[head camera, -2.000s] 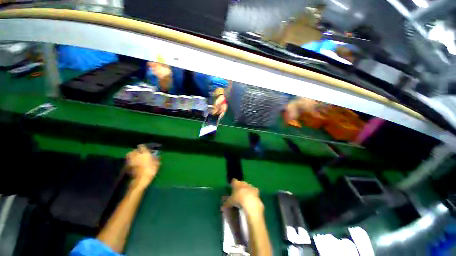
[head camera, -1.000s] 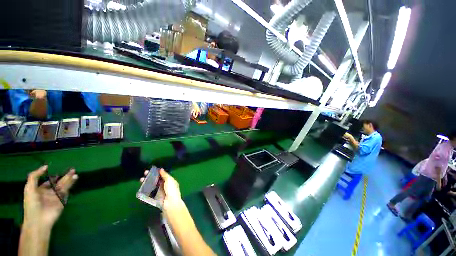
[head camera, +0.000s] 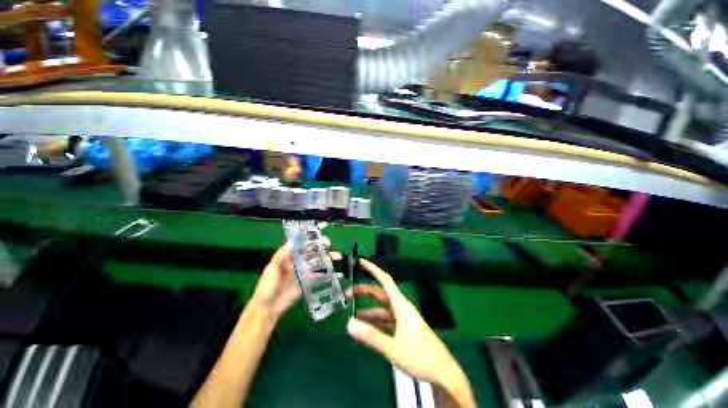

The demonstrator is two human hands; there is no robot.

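Observation:
My left hand (head camera: 279, 280) holds a pale metal frame plate (head camera: 313, 271) with several rectangular cut-outs, upright and slightly tilted in front of me. My right hand (head camera: 391, 323) holds a thin dark flat piece (head camera: 353, 279), seen nearly edge-on, just right of the plate; it looks like a smartphone or screen assembly. A silver-grey holding fixture (head camera: 407, 390) lies on the bench below my right hand, partly hidden by it. Another fixture (head camera: 511, 370) lies further right.
A black box with a pale rim (head camera: 635, 317) stands at right. Black trays (head camera: 160, 327) are at left. The green belt (head camera: 199, 280) crosses ahead, with an openwork frame (head camera: 136, 228) on it. White blocks (head camera: 299, 198) and orange bins (head camera: 587, 213) are beyond, under the shelf edge (head camera: 383, 143).
The view has swung back left. My hands have come close together. The cut-out plate now shows in my left hand, and my right hand has the thin dark piece instead of the grey block.

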